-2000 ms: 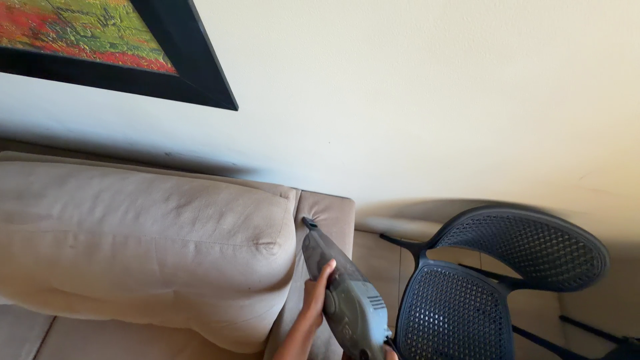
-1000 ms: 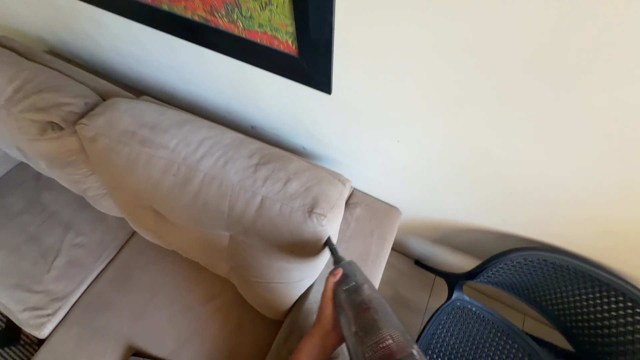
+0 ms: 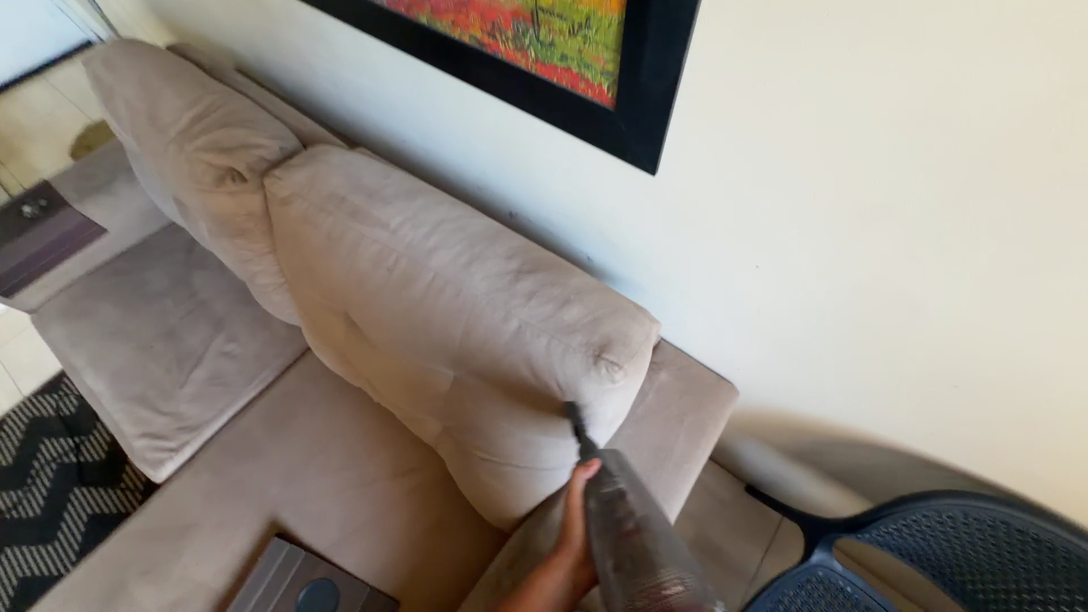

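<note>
A handheld vacuum cleaner (image 3: 642, 544) with a translucent grey body points up from the bottom edge. My left hand (image 3: 575, 531) wraps around its left side near the front. The vacuum's narrow dark nozzle (image 3: 580, 427) lies over the right end of a beige sofa back cushion (image 3: 476, 314); whether it touches the fabric cannot be told. To the right of the cushion is the sofa's armrest (image 3: 688, 408). My right hand and the vacuum's rear end are outside the view.
A dark perforated chair (image 3: 960, 544) stands at lower right beside the armrest. A black-framed painting (image 3: 646, 127) hangs on the wall behind the sofa. A brown tray-like object (image 3: 297, 578) rests on the seat, another (image 3: 51, 242) on the far arm. A zigzag rug (image 3: 59, 476) lies at left.
The nozzle has moved from the gap between cushion and armrest onto the cushion's right end. The view has swung left, showing more of the sofa.
</note>
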